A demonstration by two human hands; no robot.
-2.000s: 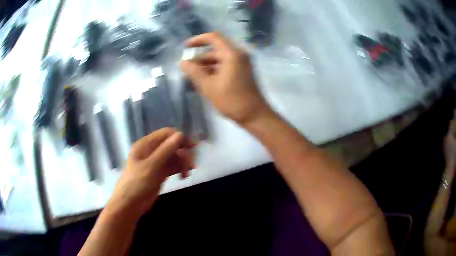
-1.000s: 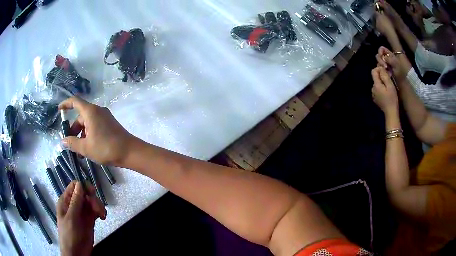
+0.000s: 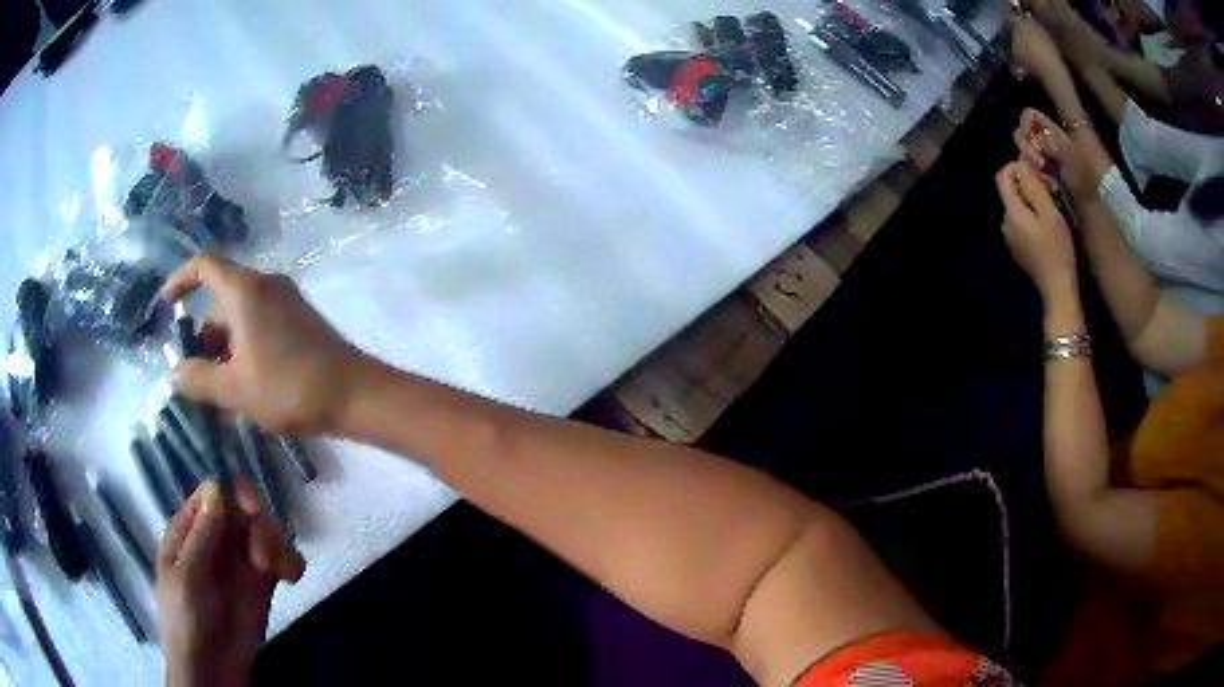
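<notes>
My right hand [image 3: 275, 352] pinches a slim dark piece with a pale end [image 3: 184, 322] between thumb and fingers, above the bench. My left hand [image 3: 222, 570] is below it, thumb and finger closed on the lower end of a dark tube [image 3: 201, 436]. The hands hide much of the tube, and blur hides whether the two pieces are joined. Several dark tubes [image 3: 121, 517] lie loose in a row on the white foam beside and behind my left hand.
Bagged black cable sets with red patches lie behind [image 3: 185, 199], further right [image 3: 352, 134] and at the far edge [image 3: 698, 81]. A wooden pallet-like edge [image 3: 685, 376] borders the foam. Another person's hands [image 3: 1040, 222] are at the right. A pale cord [image 3: 1000, 537] hangs below.
Since two seconds ago, the view has swung right and steadied. Over the last second my hands have stayed nearly in place, and the piece in my right hand has shifted slightly.
</notes>
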